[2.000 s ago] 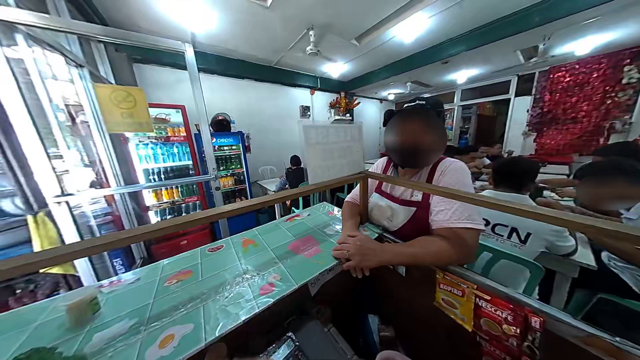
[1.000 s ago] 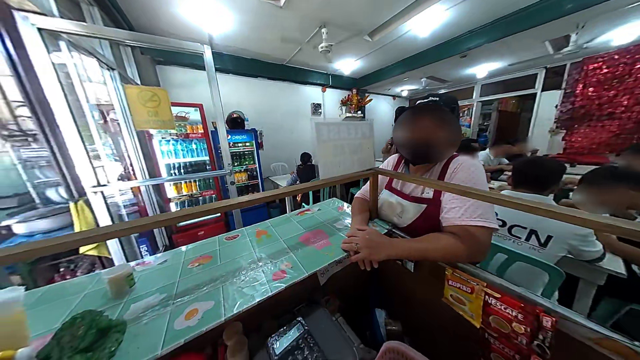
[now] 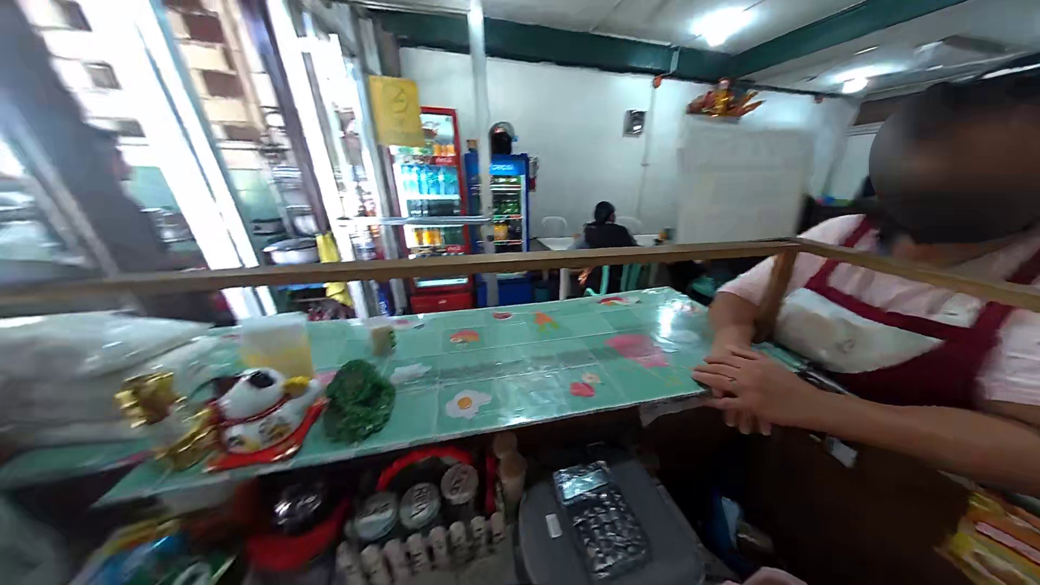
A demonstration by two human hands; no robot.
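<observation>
Neither my left hand nor my right hand is in view. A counter with a green tile-patterned cover spans the middle. On its near left part stand a lucky cat figurine, a green crinkled ornament, a container with something yellow in it and a small pale cup. Below the counter a plastic-wrapped calculator lies on a grey case. Left of it are several round lids and a row of small pale objects.
A person in a maroon apron leans at the right, hands together at the counter's corner. A wooden rail crosses above the counter. Drink fridges, a seated person and a whiteboard are behind. Yellow packets hang lower right.
The view has swung left and down, bringing in the cat figurine and the round lids. The person in the apron keeps both hands together at the counter's corner.
</observation>
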